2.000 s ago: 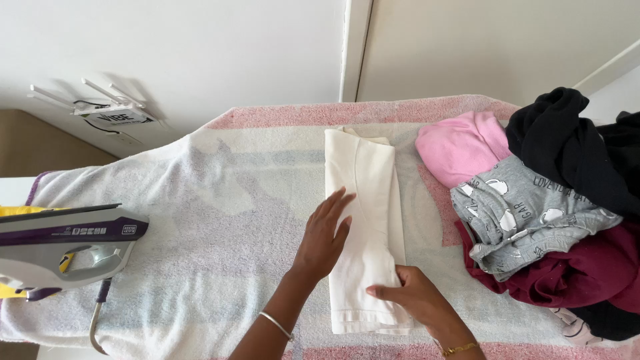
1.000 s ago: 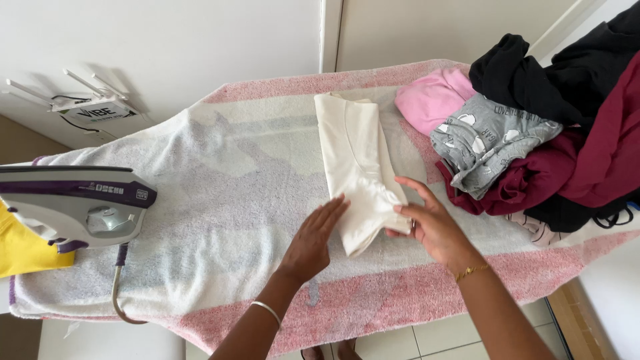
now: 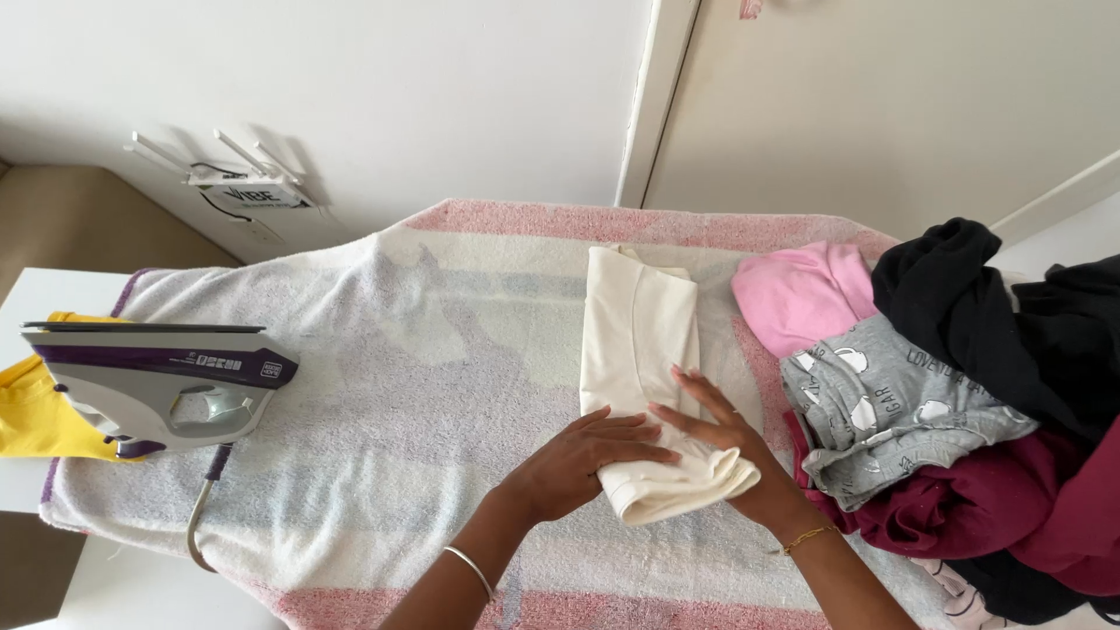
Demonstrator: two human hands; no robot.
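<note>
A cream-white cloth garment (image 3: pixel 637 337), folded into a long strip, lies on the towel-covered ironing board (image 3: pixel 420 411). Its near end is folded up in loose layers. My left hand (image 3: pixel 582 459) rests flat on the garment's lower left part, palm down. Over its lower right side lies my right hand (image 3: pixel 722 433), fingers spread on the cloth, with the loose folded end partly covering the palm. Whether the right hand pinches any fabric is hard to tell.
A grey and purple steam iron (image 3: pixel 166 381) stands at the far left, its cord (image 3: pixel 199 525) hanging down, beside yellow fabric (image 3: pixel 52 420). Pink (image 3: pixel 805 293), grey printed (image 3: pixel 901 394), black (image 3: pixel 945 289) and maroon clothes (image 3: pixel 980 499) are heaped at right. A router (image 3: pixel 249 191) is on the wall.
The garment's near end, flat two seconds ago, is now folded up toward its middle. My right hand has moved from the near edge onto the cloth, fingers spread.
</note>
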